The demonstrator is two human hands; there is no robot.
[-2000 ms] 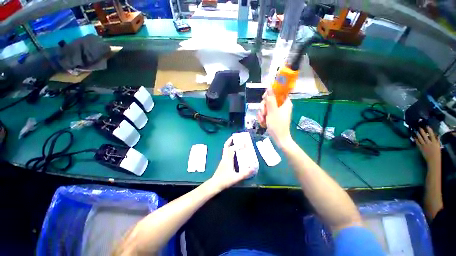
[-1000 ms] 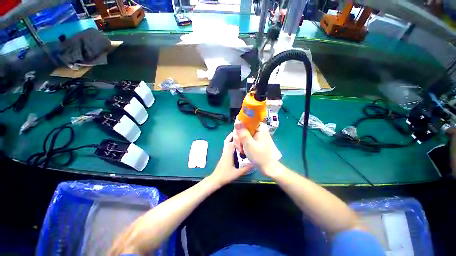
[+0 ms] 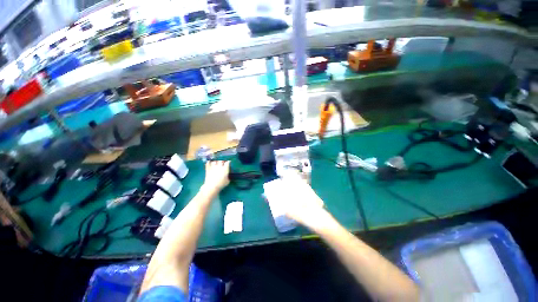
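Observation:
The white device housing (image 3: 278, 207) lies near the bench's front edge, in front of the screw feeder (image 3: 292, 156). My right hand (image 3: 302, 202), blurred, is closed over its upper right part. My left hand (image 3: 217, 174) is out at the left, beside the black cord (image 3: 245, 180) and its clear-wrapped end (image 3: 203, 154); whether its fingers hold anything is hidden by blur. The orange electric screwdriver (image 3: 324, 121) hangs behind and right of the feeder, out of both hands. A single white plate (image 3: 233, 217) lies left of the housing.
Several black-and-white corded units (image 3: 160, 203) stand at the left. More cords (image 3: 407, 171) and wrapped plastic (image 3: 356, 161) lie at the right. Black blocks (image 3: 253, 143) stand beside the feeder. A blue bin (image 3: 409, 257) is below the right edge, another (image 3: 115, 282) below the left.
My right hand has let go of the screwdriver, which now hangs farther back, and is on the housing. My left hand has left the housing and moved left and forward. The view has shifted.

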